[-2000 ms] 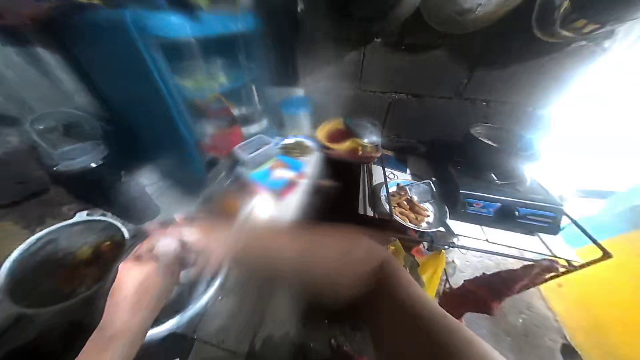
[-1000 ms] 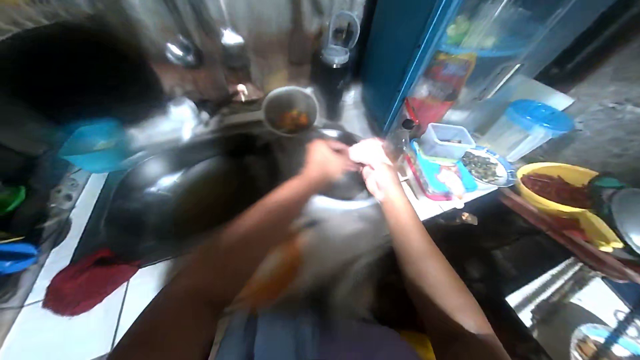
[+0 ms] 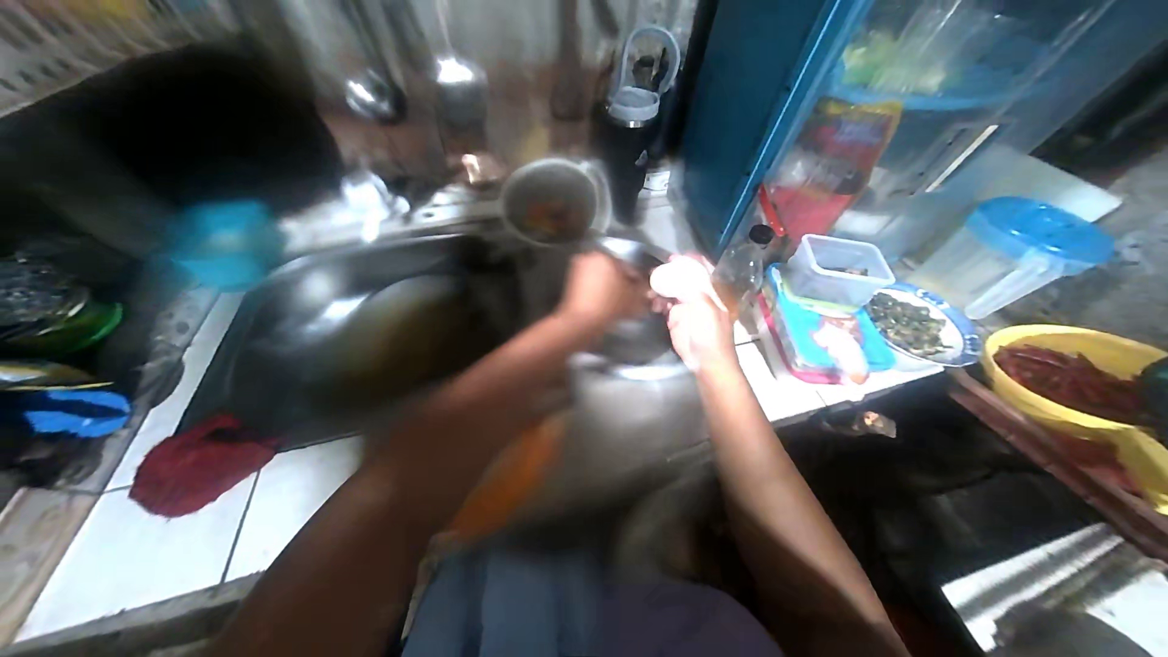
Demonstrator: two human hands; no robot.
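Both my hands are over a round metal pot (image 3: 639, 365) beside the sink. My right hand (image 3: 701, 319) holds a pale, rounded item (image 3: 680, 276), too blurred to name. My left hand (image 3: 602, 287) is close beside it on the left, its fingers blurred; whether it grips anything does not show. Just behind my left hand sits a light-coloured cup (image 3: 550, 201) with orange-brown contents.
A metal sink (image 3: 347, 246) lies left, with a red cloth (image 3: 196, 465) on its tiled edge. At right are a small bottle (image 3: 744, 265), a clear plastic container (image 3: 838, 271), a plate of dark green food (image 3: 912, 324), a blue-lidded pitcher (image 3: 1031, 246) and a yellow bowl (image 3: 1077, 411).
The view has swung from the stove side to the sink since two seconds ago. Over the last second, my hands have stayed close together above the pot.
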